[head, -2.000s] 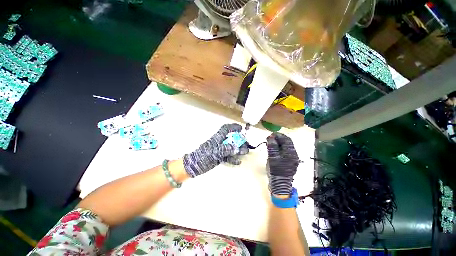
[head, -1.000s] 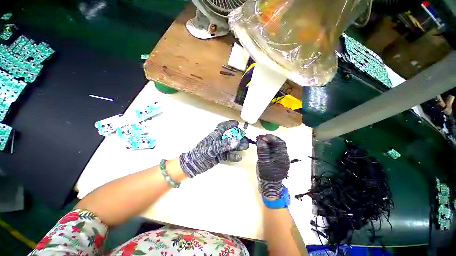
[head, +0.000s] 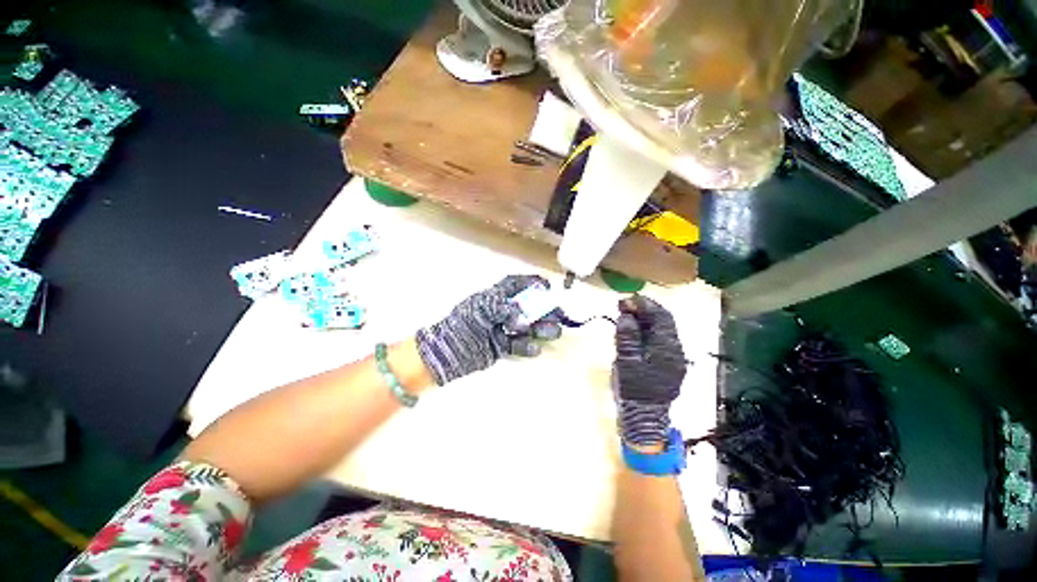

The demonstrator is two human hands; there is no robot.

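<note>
My left hand, in a grey-black striped knitted glove, holds a small teal-and-white circuit board just below and left of the nozzle tip. My right hand, in the same kind of glove, pinches a thin black cable that runs left to the board. Whether the cable is joined to the board cannot be told. The white overhead nozzle points down with its dark tip between and slightly above my hands. Several loose circuit boards lie on the white board at the left.
A tangled black cable pile lies right of the white board. Behind stand a brown wooden platform, a fan and a plastic cover. A grey post slants at right. More boards lie on the black mat at left.
My right hand moved left towards the board, then back right, with the cable showing between my hands again. A dark and pale item has appeared at the platform's left edge.
</note>
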